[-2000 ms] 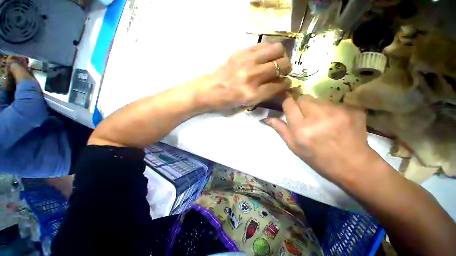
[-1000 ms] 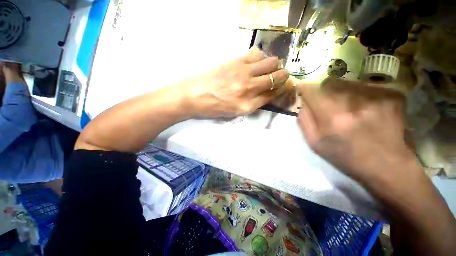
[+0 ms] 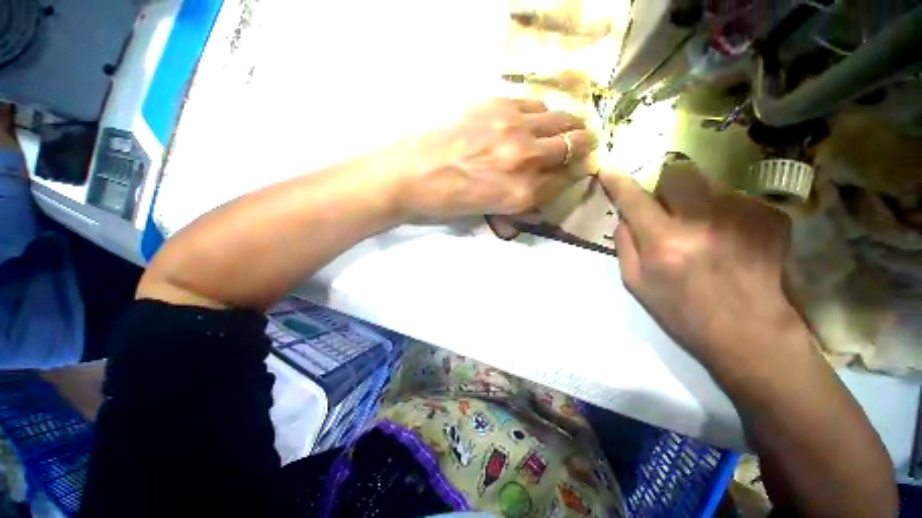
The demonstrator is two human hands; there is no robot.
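Observation:
My left hand, with a ring, lies with its fingers together just left of the needle area. A small pale fabric piece seems to show at its fingertips; most of it is hidden under them. My right hand comes from the right, its index fingertip by the left fingertips; whether it pinches the fabric is not clear. The metal bed plate shows below the fingers, with a dark gap along its front edge.
The machine head and a ribbed white knob are at upper right. Crumpled beige fabric lies behind my right hand. The white tabletop has a front edge above my lap. Blue baskets stand below; another person's sleeve is at left.
My right hand first moved right, away from my left fingers, and blurred; now its index finger is extended back beside them. The view has shifted somewhat, and the dark plate by my left fingers is covered.

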